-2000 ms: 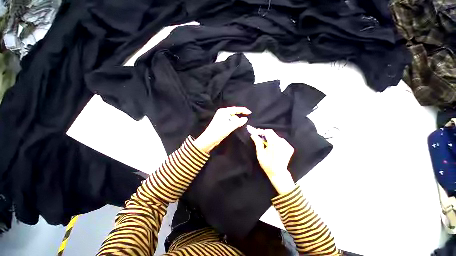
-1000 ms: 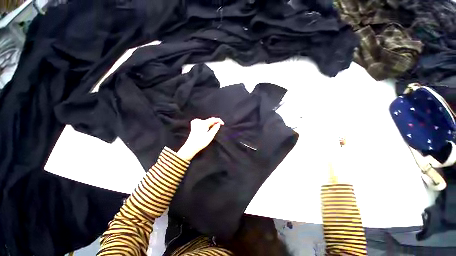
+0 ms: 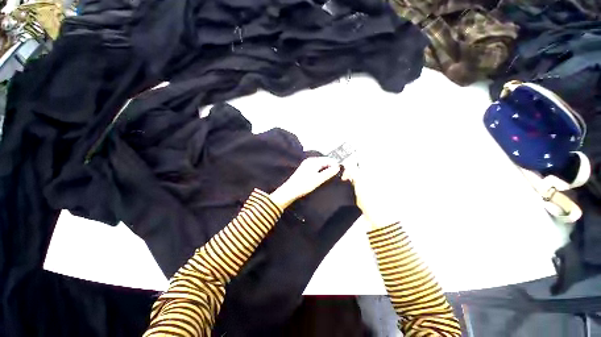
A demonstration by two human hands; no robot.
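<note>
A black garment point(image 3: 263, 230) lies in front of me on the white tabletop point(image 3: 428, 197) and hangs over its front edge. A small grey-white printed label point(image 3: 341, 153) shows at the garment's right edge, above my fingertips. My left hand point(image 3: 308, 179) pinches the garment's edge beside the label. My right hand point(image 3: 359, 187) is washed out against the white table. Its fingertips are close together near the label, right beside my left fingertips. I cannot tell whether it holds a tool or cloth.
Heaps of black garments point(image 3: 277, 39) lie along the far and left table edges. Brown plaid garments point(image 3: 471, 39) are at the far right. A navy pouch point(image 3: 535, 128) with a light strap lies at the right. More dark cloth is beyond it.
My right hand has come back from the right side of the table to the garment. My left hand has moved to the garment's right edge, where the label now shows. The view has shifted right.
</note>
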